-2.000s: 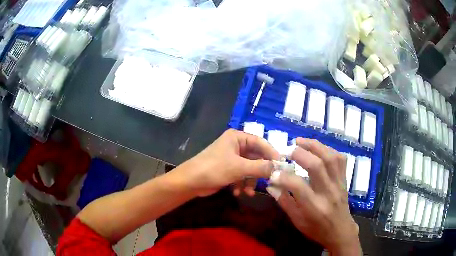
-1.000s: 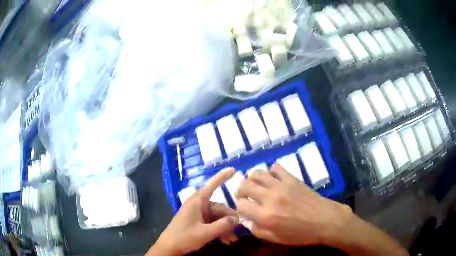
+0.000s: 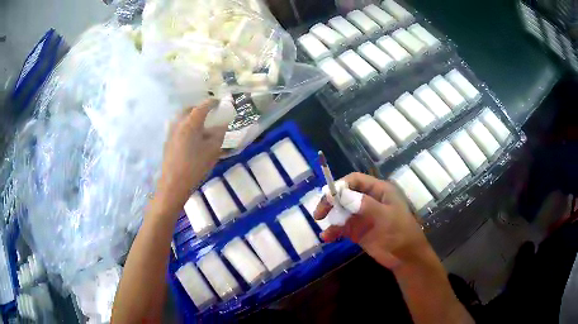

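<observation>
My right hand (image 3: 380, 218) holds a crumpled-looking white piece (image 3: 344, 205) and a thin pale rod with a dark brown tip (image 3: 326, 174), which sticks up from it, over the right end of the blue tray. My left hand (image 3: 187, 149) reaches to the mouth of the clear bag (image 3: 295, 82) of cream blocks (image 3: 253, 41). Its fingertips are at a pale block (image 3: 220, 114); whether they grip it is unclear. The blue tray (image 3: 244, 285) bears two rows of white block units (image 3: 244, 259).
Clear blister trays (image 3: 437, 130) with rows of white blocks lie at the upper right. A large crumpled clear bag (image 3: 89, 139) covers the left. Partly hidden white pieces (image 3: 98, 294) are at the lower left. A blue tray edge (image 3: 38, 60) shows at the far left.
The view has swung right. My hands have parted: the left has gone up to the bag of cream blocks, and the right now holds the brown-tipped rod and white piece near the tray's right end.
</observation>
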